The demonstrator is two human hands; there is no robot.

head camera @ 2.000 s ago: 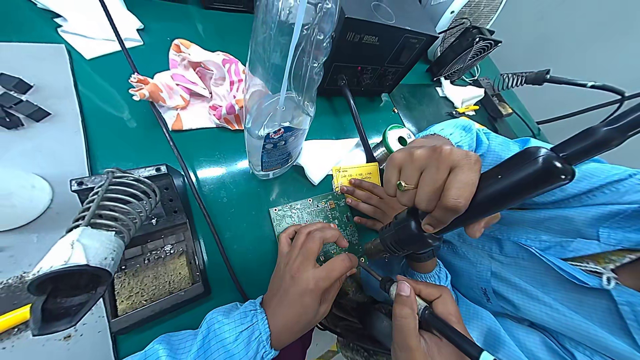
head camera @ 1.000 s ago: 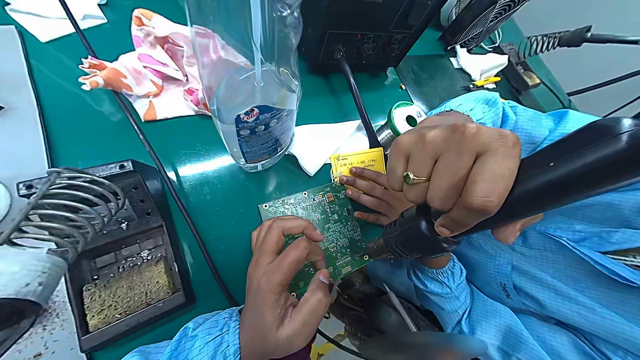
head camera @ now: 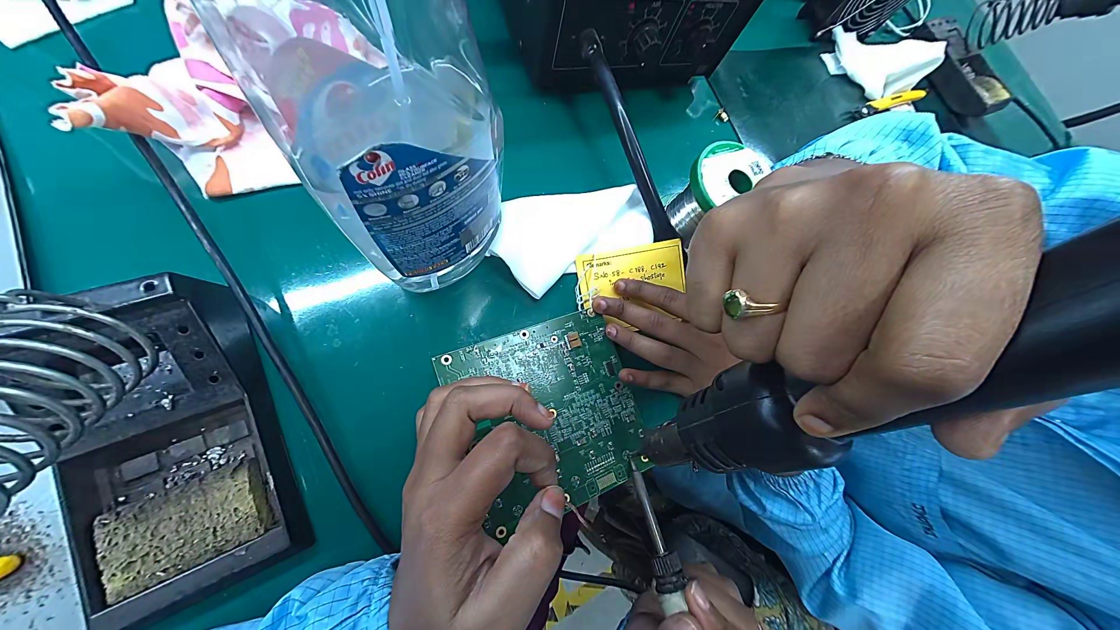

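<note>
A green circuit board (head camera: pixel 582 402) lies tilted at the centre. My left hand (head camera: pixel 490 490) is over its lower left part, thumb and finger pinched at the near edge where a thin wire (head camera: pixel 579 516) shows. At the bottom my right hand (head camera: pixel 700 604) grips a soldering iron (head camera: pixel 652 525), its tip at the board's lower right corner. A co-worker's hand (head camera: pixel 875 280) grips a black hot-air handpiece (head camera: pixel 744 429), its nozzle close to that same corner. The co-worker's other hand (head camera: pixel 669 346) has its fingers on a yellow tag (head camera: pixel 630 271) and beside the board.
A clear spray bottle (head camera: pixel 411 201) stands behind the board, near a patterned cloth (head camera: pixel 227 105) and white wipe (head camera: pixel 560 232). A solder spool (head camera: pixel 722 179) and black station (head camera: pixel 630 44) are further back. At left sit an iron stand with sponge (head camera: pixel 184 534) and a black cable (head camera: pixel 262 341).
The soldering iron was at the board two seconds ago, then blurred and off it one second ago; its tip is back at the corner now. The view has moved closer.
</note>
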